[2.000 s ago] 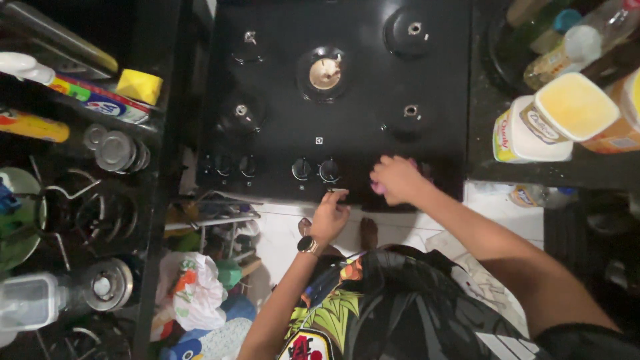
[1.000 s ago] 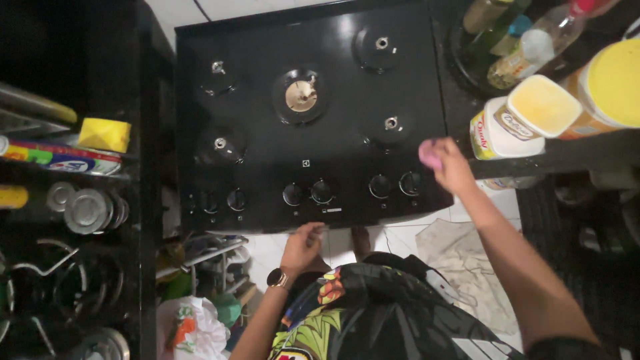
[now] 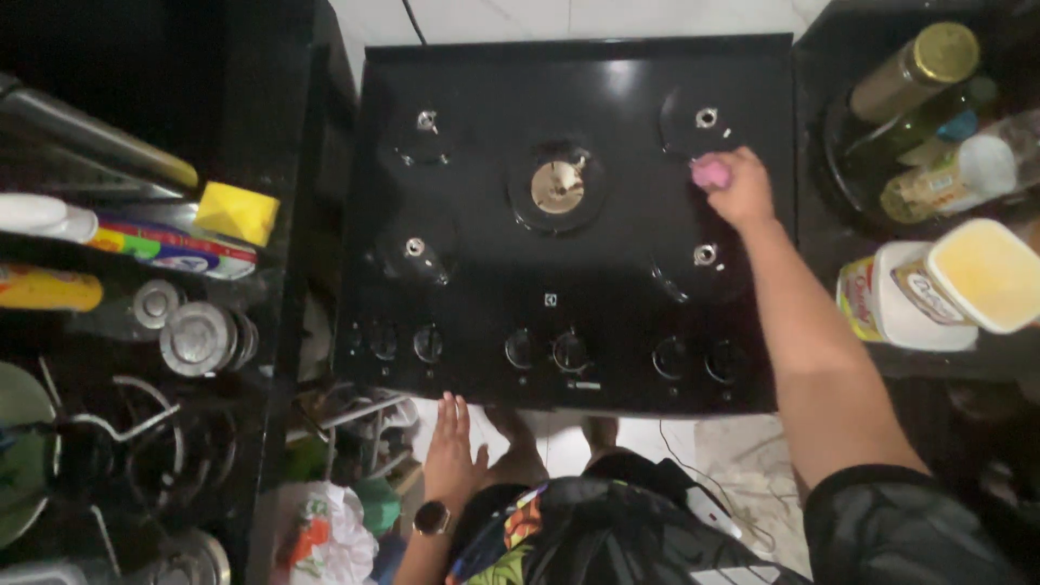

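Observation:
A black gas cooktop [image 3: 487,203], its burner caps and grates off, fills the middle of the head view. My right hand [image 3: 746,191] is closed around a pink cloth or sponge [image 3: 712,172] over the cooktop's right side, between the two right burner seats. My left hand [image 3: 452,447], with a watch on the wrist, is at the front edge near the left knobs, fingers extended and holding nothing. A round, pale central burner [image 3: 557,188] shows brownish marks. Knobs [image 3: 569,351] line the front of the cooktop.
On the left counter are a yellow sponge [image 3: 236,214], stacked burner parts [image 3: 197,339], metal grates [image 3: 146,422] and cleaning-product packages [image 3: 175,248]. Plastic tubs [image 3: 918,301] and a jar [image 3: 918,71] with bottles stand on the right. A plastic bag [image 3: 333,532] is low at left.
My right hand, holding the pink cloth or sponge, has moved from the front right knobs to the cooktop's right edge, then farther back between the right burners. The left hand's fingers have straightened.

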